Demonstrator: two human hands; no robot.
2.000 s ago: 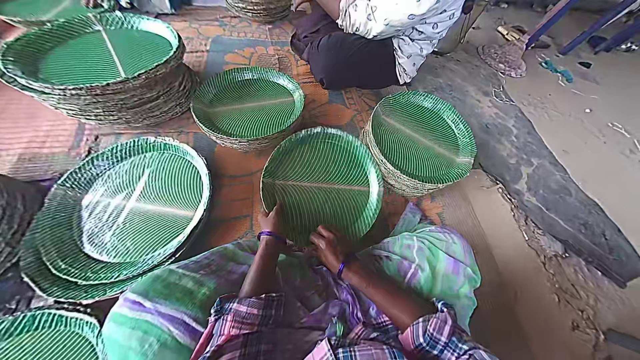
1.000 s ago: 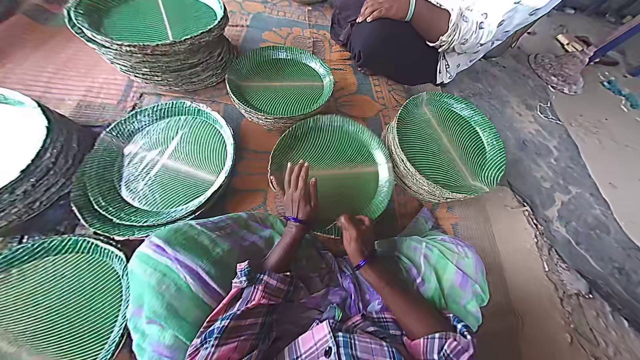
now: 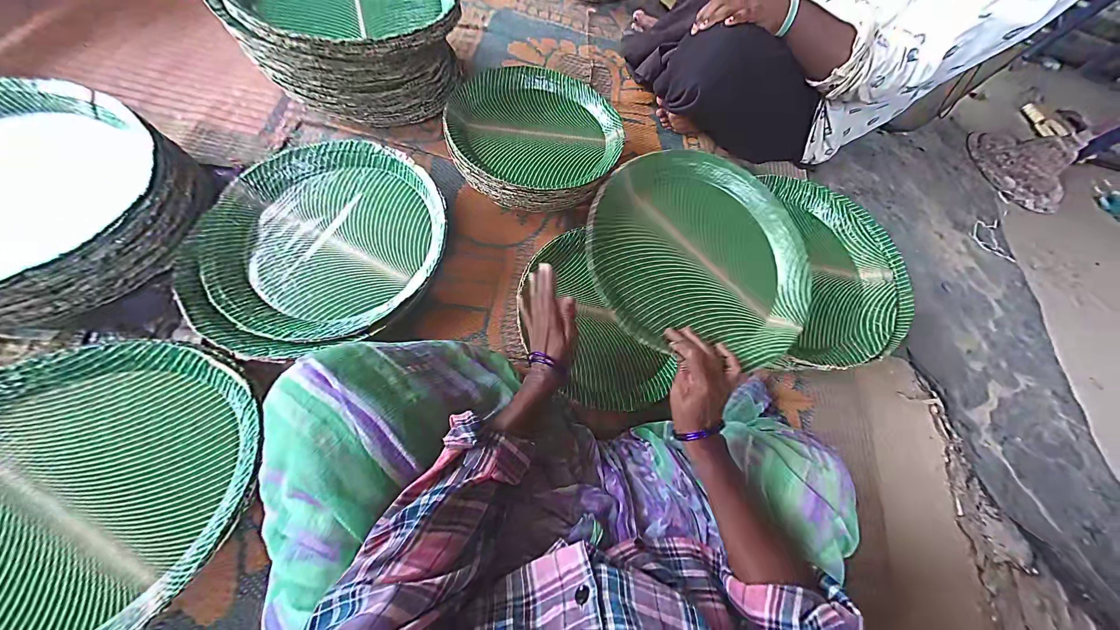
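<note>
My right hand (image 3: 700, 376) grips the near rim of a round green leaf-patterned plate (image 3: 700, 254), which is lifted and overlaps two others. Beneath its left side lies another green plate (image 3: 604, 367) in front of my lap; beyond its right side is a stack of green plates (image 3: 862, 280). My left hand (image 3: 549, 319) is raised over the left part of the plate in front of me, fingers extended, holding nothing. Whether it touches that plate cannot be told.
A small plate stack (image 3: 534, 131) stands ahead, a tall stack (image 3: 350, 79) behind it. More plates (image 3: 324, 245) lie left, beside another tall stack (image 3: 166, 219) and a near-left plate (image 3: 122, 481). A person (image 3: 744, 79) sits at the upper right.
A plate is now lifted in my right hand over the right stack. My left hand, earlier over the plate in front of me, is now near that place's left edge. The view has shifted.
</note>
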